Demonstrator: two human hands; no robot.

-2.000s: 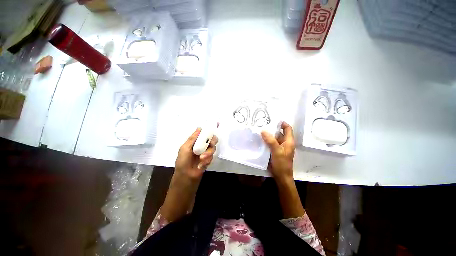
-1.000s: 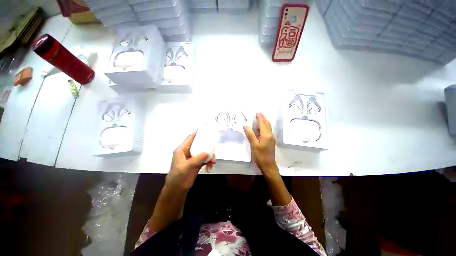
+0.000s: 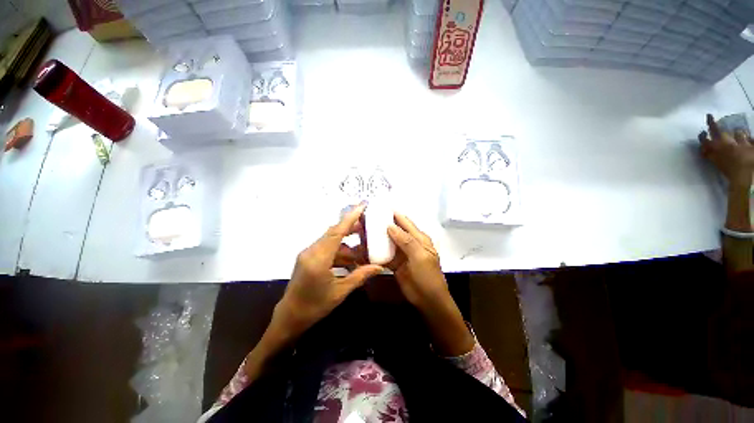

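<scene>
A cream-white charging case (image 3: 379, 235) is held upright between my two hands, near the front edge of the table. My left hand (image 3: 318, 273) grips it from the left with thumb and fingers. My right hand (image 3: 417, 263) holds its right side. Behind the case, a pale blister tray (image 3: 365, 183) lies on the table with two earbud shapes in its upper recesses. The tray's lower part is mostly hidden by my hands and the case. Glare washes out the tray's edges.
A tray pile (image 3: 482, 186) stands right, another (image 3: 172, 206) left, and a taller one (image 3: 198, 91) behind it. A red-bordered smartphone (image 3: 455, 45) leans at the back by stacked trays (image 3: 612, 37). A red cylinder (image 3: 84, 101) lies far left. Another person's hand (image 3: 729, 153) is at the right edge.
My right hand has left the tray and moved to the case, which both hands now hold. The case is turned upright. Another person's hand has appeared at the right.
</scene>
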